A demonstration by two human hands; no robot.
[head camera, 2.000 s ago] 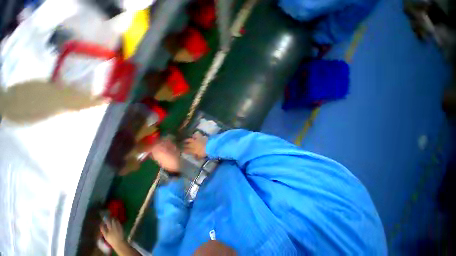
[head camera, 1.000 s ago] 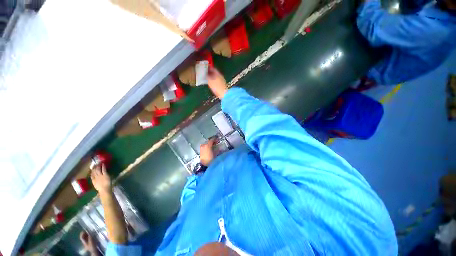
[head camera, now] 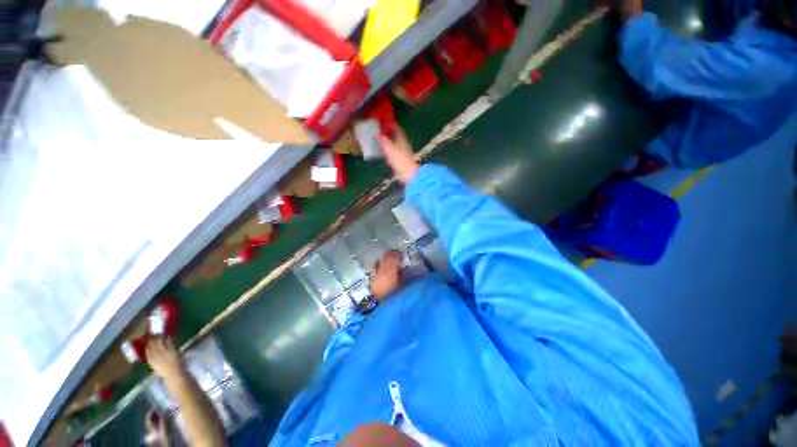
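My right hand (head camera: 398,150) reaches over the green belt and holds a flat whitish unit (head camera: 369,139) at a small red box (head camera: 381,112) with a brown flap. My left hand (head camera: 386,275) is over the clear blister tray (head camera: 336,262) on the dark green bench, at its near side. The fingers seem to be on a unit there, but this is too blurred to tell. A whitish unit (head camera: 411,220) shows in a tray pocket under my right sleeve. The tray's left pockets look empty.
Several small red boxes, one here (head camera: 327,169), stand along the belt. An open red carton (head camera: 341,98) with a brown flap lies on the white surface. Another person's hand (head camera: 162,356) is at a box lower left, beside another tray (head camera: 214,375). A blue bin (head camera: 642,220) stands right.
Since two seconds ago, my right hand has moved from the tray out to the belt with a unit. Over the last second it stayed at the boxes, and my left hand shifted slightly right over the tray.
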